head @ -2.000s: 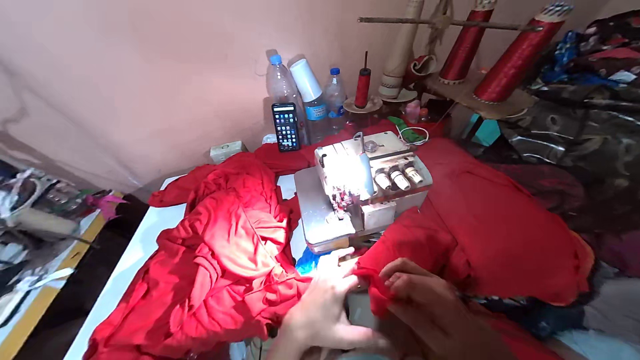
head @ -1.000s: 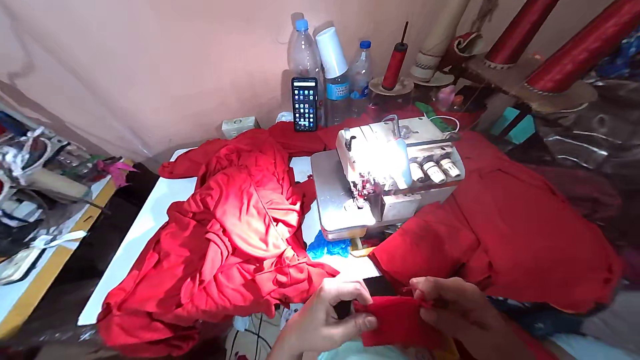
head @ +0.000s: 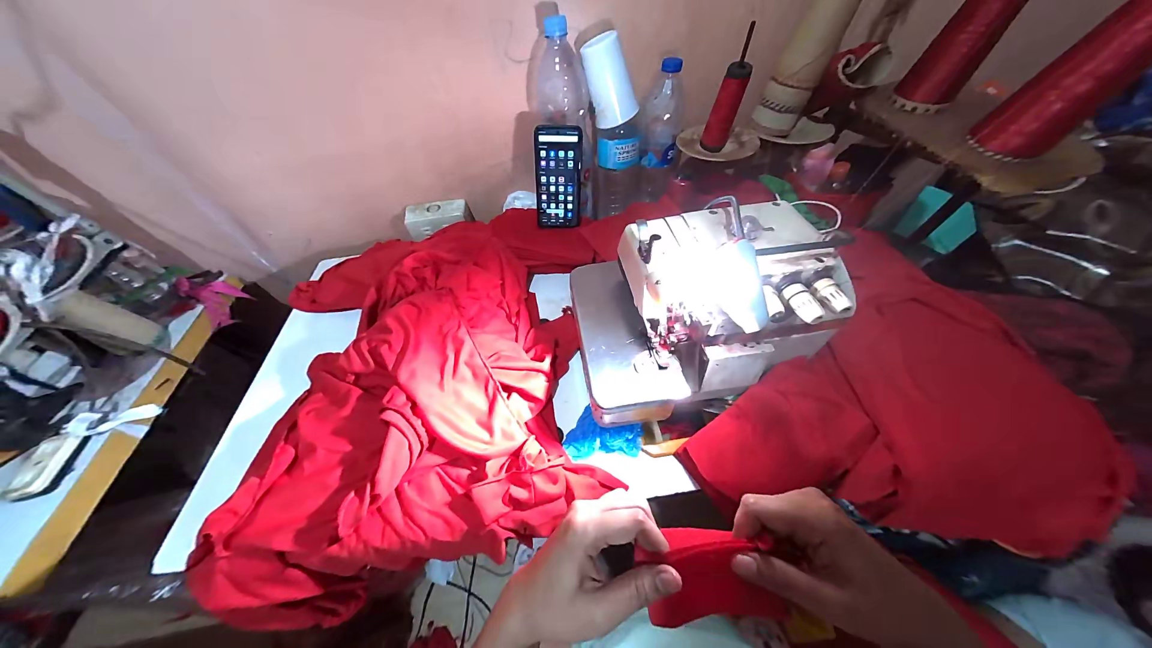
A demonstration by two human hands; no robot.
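Low in the head view, a small folded piece of red fabric (head: pixel 715 580) is stretched between both hands. My left hand (head: pixel 589 567) pinches its left end between thumb and fingers. At its right end, my right hand (head: pixel 805 549) grips the edge the same way. Beyond them stands a serger sewing machine (head: pixel 738 297) with its lamp lit and its metal plate toward the left. A large heap of red cloth (head: pixel 432 387) lies left of the machine, and more red cloth (head: pixel 945 405) spreads to its right.
Plastic bottles (head: pixel 661 117) and an upright smartphone (head: pixel 558 175) stand behind the machine, by the wall. Red thread cones (head: pixel 958 54) rise at the upper right. A blue bunched material (head: pixel 603 436) lies below the machine plate. Another cluttered table (head: pixel 81 486) is at the left.
Both hands were close together near the machine's front at first; they are now lower and apart, with the red piece drawn between them. The view has shifted.
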